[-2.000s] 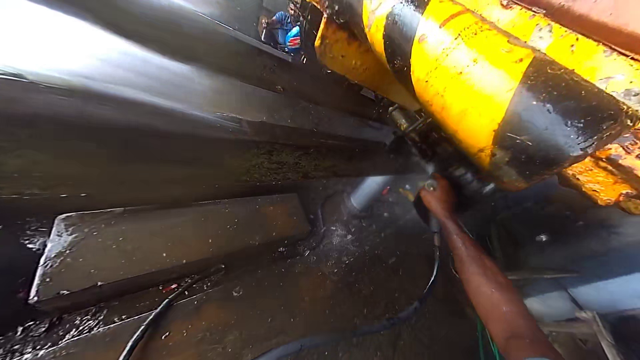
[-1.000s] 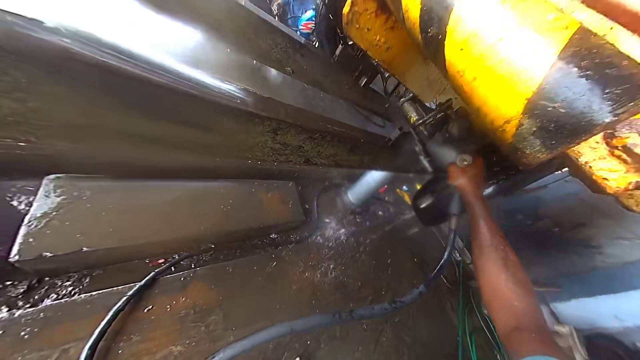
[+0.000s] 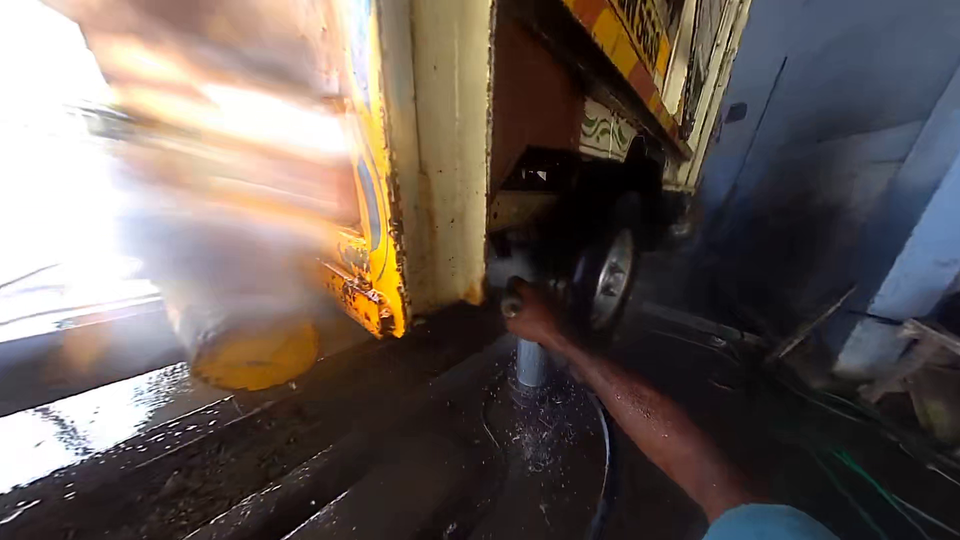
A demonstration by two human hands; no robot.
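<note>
My right hand (image 3: 534, 313) is closed around the dark handle of a spray gun (image 3: 512, 300), with my wet forearm reaching in from the lower right. Beyond it, under the body of a painted truck (image 3: 450, 172), is a wheel (image 3: 613, 279) in shadow. Just below the hand stands a grey cylindrical post (image 3: 531, 364), with water drops splashing around its foot. A dark hose (image 3: 606, 457) runs down beside it. Mist hides part of the gun's front. My left hand is not in view.
The truck's rusty yellow corner (image 3: 382, 300) hangs at left, near a blurred yellow cylinder (image 3: 259, 356). The floor (image 3: 390, 450) is wet. A blue wall (image 3: 810, 150), a stick (image 3: 814, 326) and green cord (image 3: 862, 476) are at the right.
The view has swung strongly, so the truck's side and wheel now show. The right hand still grips the spray gun.
</note>
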